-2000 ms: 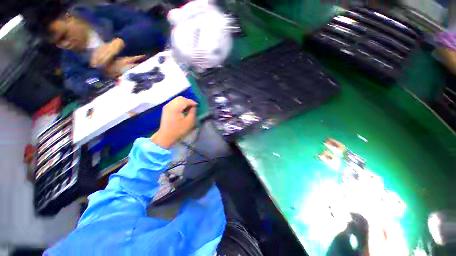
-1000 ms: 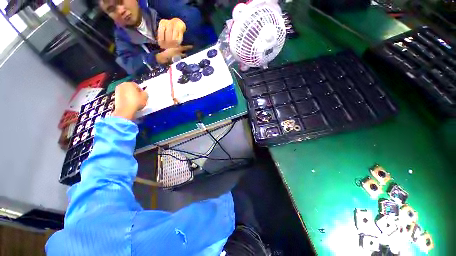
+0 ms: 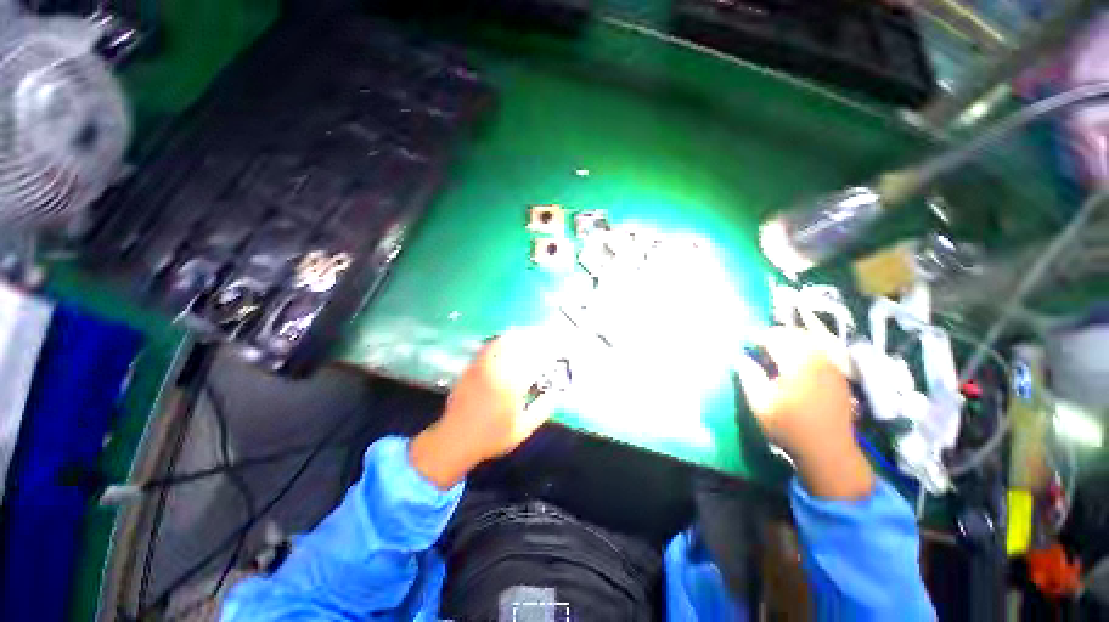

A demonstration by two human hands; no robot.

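Observation:
My left hand (image 3: 493, 401) is at the near edge of the green bench mat (image 3: 474, 261). Its fingers are closed around a small silver-and-dark part (image 3: 550, 382), blurred by motion. My right hand (image 3: 803, 401) is to the right of the glare, fingers bent; a small dark shape shows at its fingertips, too blurred to tell whether it is held. Two amber-faced housings (image 3: 550, 250) with dark holes lie at the left edge of the module cluster. Silver-white modules (image 3: 594, 224) lie beside them; the rest of the cluster is washed out by light.
The black blister tray (image 3: 304, 146) is at left, with small rings (image 3: 322, 270) in its near corner. The white fan (image 3: 55, 128) and blue bin (image 3: 79, 413) are further left. The lit gooseneck lamp (image 3: 833, 228), tangled white clips (image 3: 900, 377) and a yellowish tool or bottle (image 3: 1029, 425) are at right.
The view has turned right, towards the lit mat. My left hand has come from the far-left white box and tray back to the mat's near edge. My right hand and the lamp now show.

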